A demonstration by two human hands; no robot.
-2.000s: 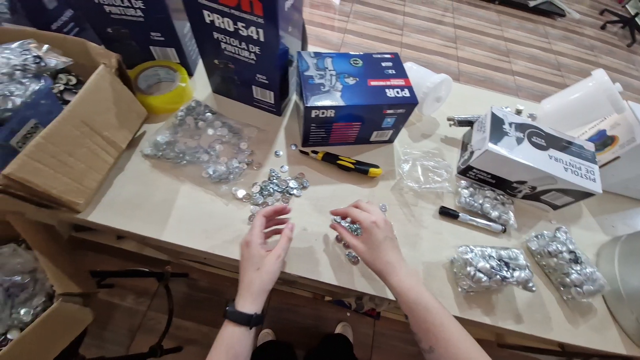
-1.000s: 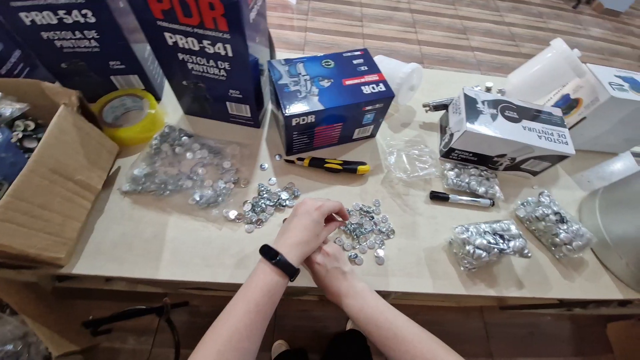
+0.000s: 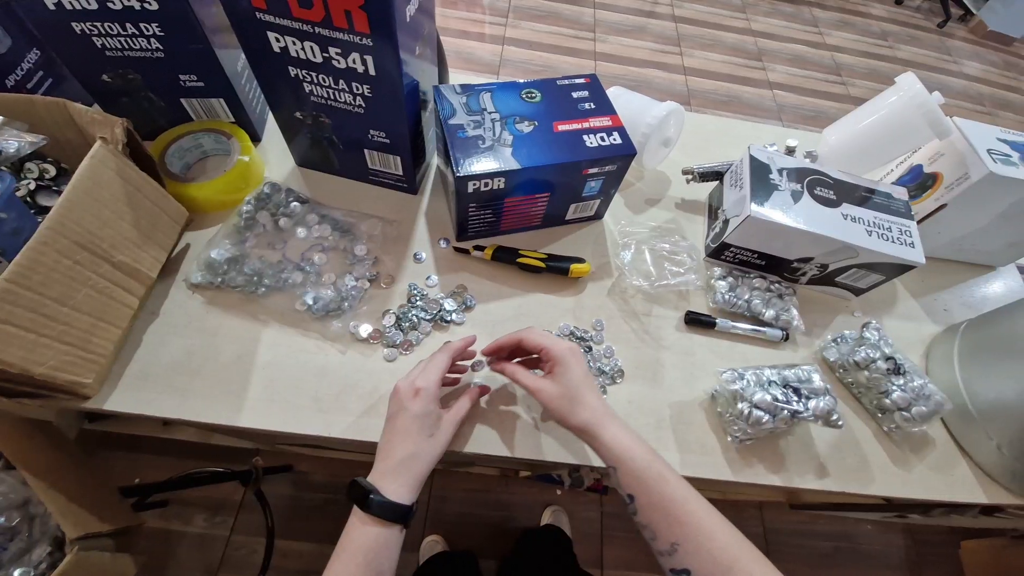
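My left hand (image 3: 436,400), with a black band at its wrist, is over the table, fingers apart and curved beside a small round metal piece (image 3: 478,366). My right hand (image 3: 548,376) faces it, thumb and forefinger pinched at that piece's edge. A loose pile of round metal pieces (image 3: 420,316) lies beyond my left hand, and another pile (image 3: 600,352) lies partly hidden behind my right hand. An open-looking clear plastic bag of such pieces (image 3: 296,248) rests farther left. A black and yellow utility knife (image 3: 524,261) lies beyond both hands.
Blue spray-gun boxes (image 3: 532,152), yellow tape (image 3: 208,164) and a cardboard box (image 3: 88,256) stand around the far and left sides. Rightward are an empty clear bag (image 3: 656,256), a marker (image 3: 736,326), a white-and-black box (image 3: 816,216), filled bags (image 3: 776,400) and a metal container (image 3: 984,392).
My hands were together beside the right pile one second ago. Now they are apart, with a round metal piece between them, and my right hand partly covers that pile.
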